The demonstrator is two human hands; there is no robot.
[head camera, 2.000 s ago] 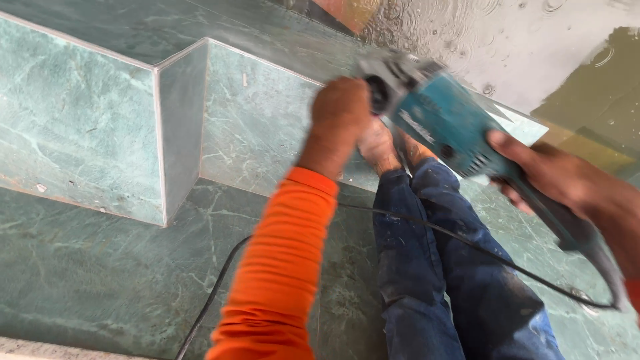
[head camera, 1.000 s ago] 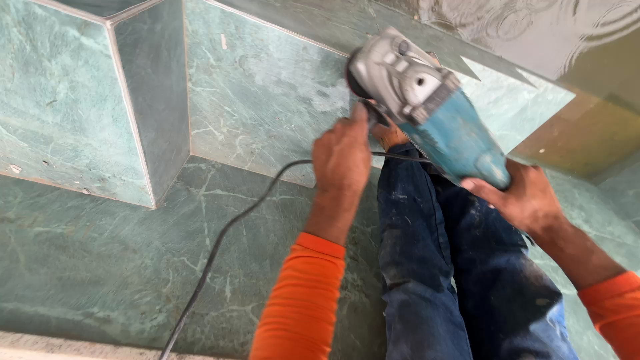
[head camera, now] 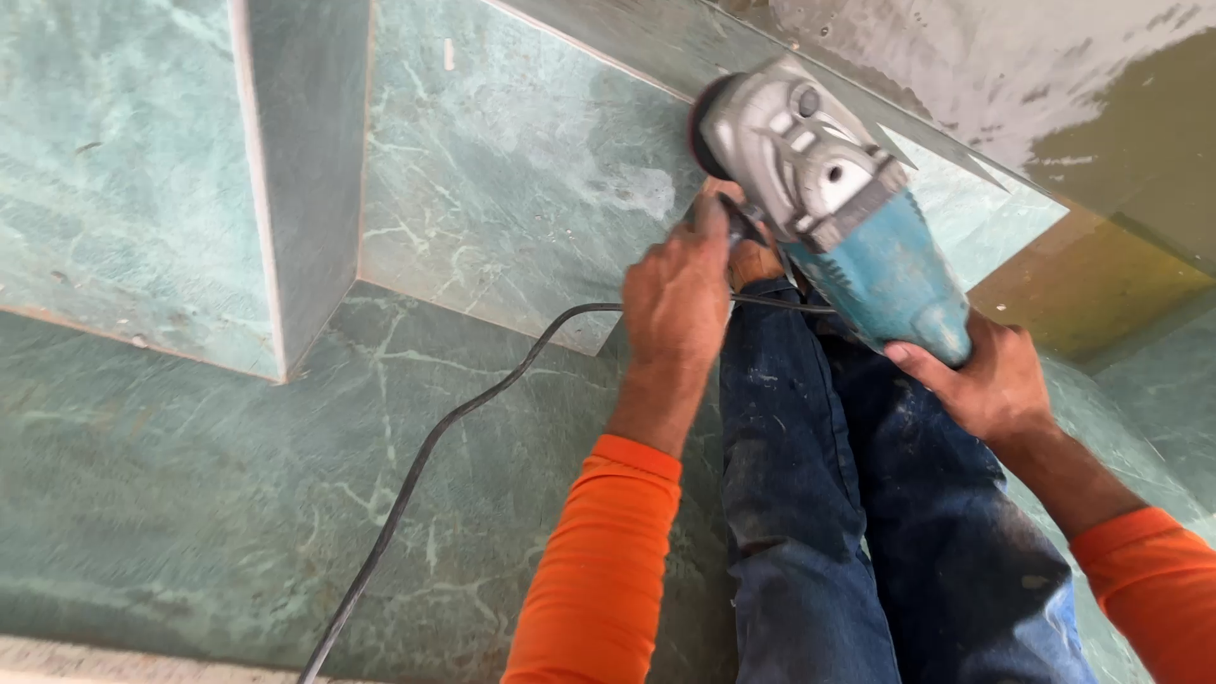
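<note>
An angle grinder (head camera: 845,199) with a teal body and grey metal gear head is tilted across the upper middle, over my feet. Its disc (head camera: 708,128) faces the green marble-patterned riser (head camera: 532,161); whether they touch cannot be told. My right hand (head camera: 993,380) grips the rear of the teal body. By the gear head, my left hand (head camera: 679,294) is closed around a dark part under the disc side, mostly hidden by the fingers.
A black power cord (head camera: 427,446) curves over the green floor (head camera: 218,484) and across my legs. A box-shaped tiled corner (head camera: 304,171) juts out at left. Wet grey ground (head camera: 950,57) lies beyond the ledge at upper right. My legs in blue jeans (head camera: 807,456) extend below the grinder.
Two seconds ago my left hand was at the gear head's far side; it now sits lower beside it. My right hand has shifted from the rear handle to the teal body. The grinder has turned steeper.
</note>
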